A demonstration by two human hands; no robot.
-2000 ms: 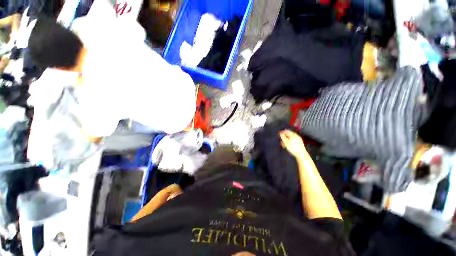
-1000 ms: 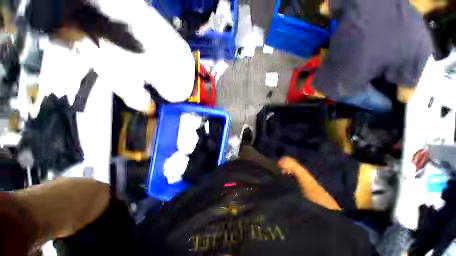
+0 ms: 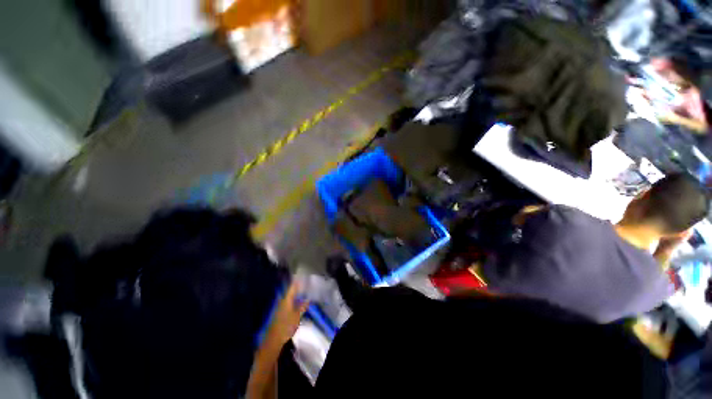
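Note:
A blurred bare hand, apparently my left hand (image 3: 292, 308), is at the lower left with its forearm below it. It is beside a large black mass (image 3: 176, 312), perhaps cloth, and close to a blue edge (image 3: 318, 318), perhaps of a crate. Whether the fingers grip anything cannot be told. My right hand is not in view. My black shirt (image 3: 484, 351) fills the bottom centre. A blue crate (image 3: 361, 173) stands on the floor ahead, holding brown and dark contents.
A person in a dark grey-purple top (image 3: 574, 261) sits at the right by a white table (image 3: 539, 173) with a dark olive cloth heap (image 3: 550, 82). A red stool or bin (image 3: 459, 280) is beside them. Yellow-black tape (image 3: 293, 134) crosses the grey floor.
The view has swung from the aisle between stations to open floor with tape. The right hand seen before has left the picture. A hand and the black mass now show at lower left.

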